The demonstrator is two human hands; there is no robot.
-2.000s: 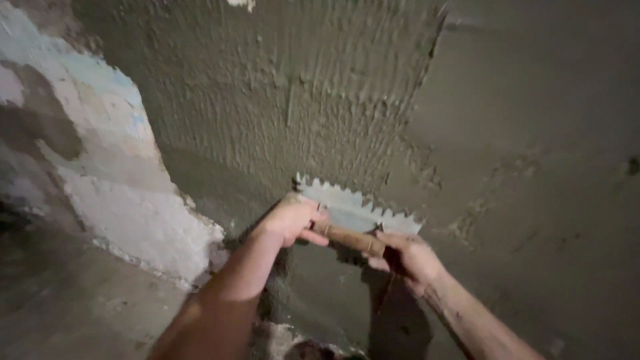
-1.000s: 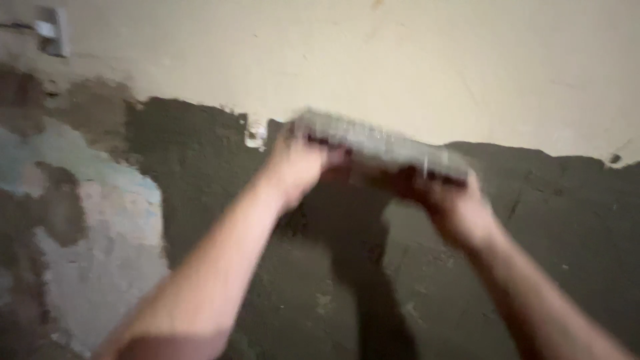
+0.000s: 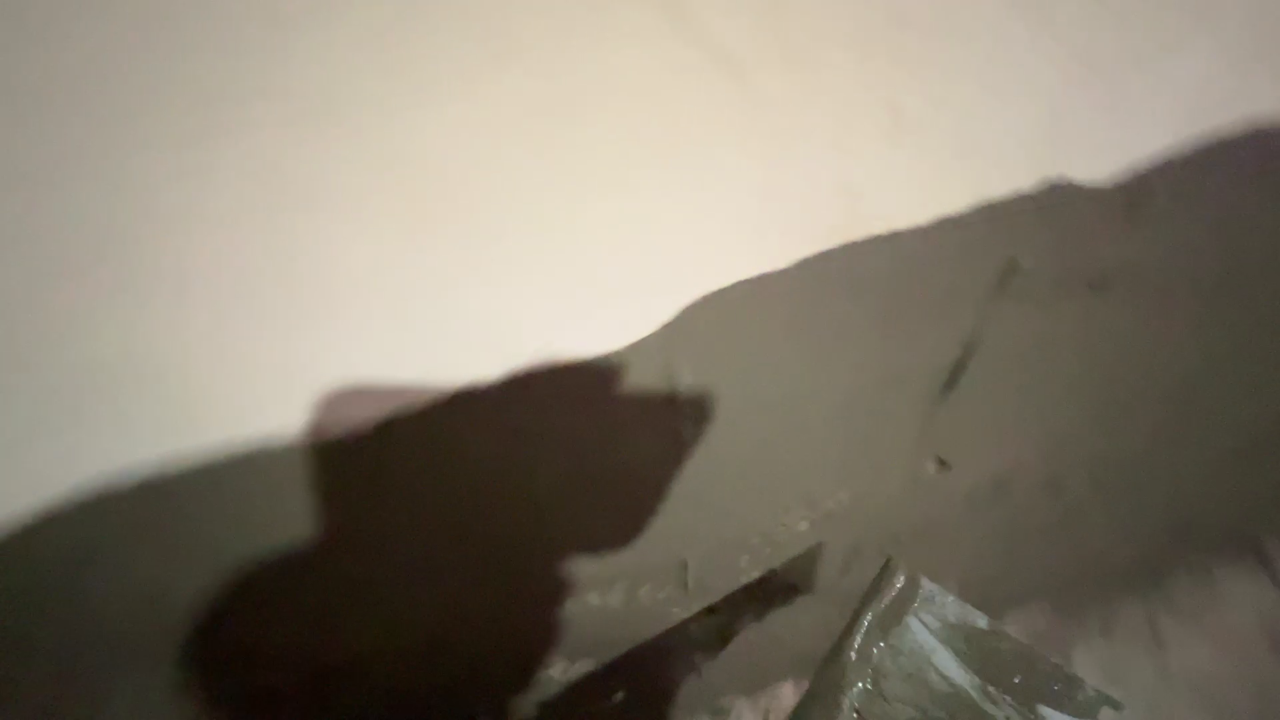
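Along the bottom edge, right of centre, a metal blade (image 3: pixel 945 650) smeared with wet grey mortar juts into view close to the wall; its handle is cut off. Grey mortar (image 3: pixel 840 400) covers the lower wall and meets the pale bare wall (image 3: pixel 400 180) in an uneven, slanting line. Neither my left hand nor my right hand can be made out. A small pinkish patch beside the blade at the bottom edge is too unclear to name.
A large dark shadow (image 3: pixel 430 560) lies over the mortar and the pale wall at lower left. A narrow dark band slants toward the blade. The mortar bears a thin dark groove (image 3: pixel 975 335) and a small pit (image 3: pixel 938 463). The lower right is blurred.
The view has swung and come close to the wall. Both hands, seen earlier on a notched trowel and then a mortar-covered tool, are out of sight.
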